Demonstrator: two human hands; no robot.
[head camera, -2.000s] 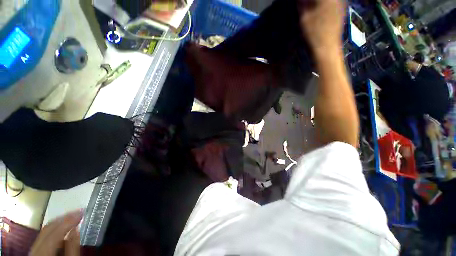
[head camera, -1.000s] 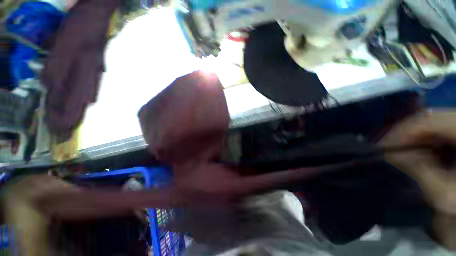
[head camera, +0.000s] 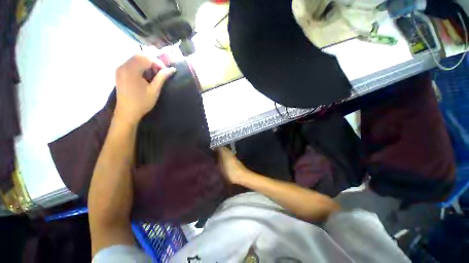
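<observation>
A joined black and maroon garment panel (head camera: 172, 110) lies from the machine head over the table's front edge onto my lap. My left hand (head camera: 141, 85) pinches its edge close beside the needle area, under the bright light. My right hand (head camera: 229, 164) is at the panel's right edge, just below the table edge; its fingers are partly hidden by the cloth. The sewing machine head (head camera: 169, 31) is above the panel's far end. The needle itself cannot be made out. Curved black cut pieces (head camera: 283, 56) lie flat right of the needle.
A ruler-marked edge (head camera: 257, 122) runs along the table front. Pale green snips (head camera: 383, 39) lie at the table's right. Maroon and black pieces (head camera: 406, 138) hang at the right. A blue basket (head camera: 163, 239) is below by my lap. More maroon cloth (head camera: 8, 87) lies at the far left.
The panel stretched between both hands now lies up to the machine head. My left hand has moved up to the needle area. My right hand has come in from the right to the table edge.
</observation>
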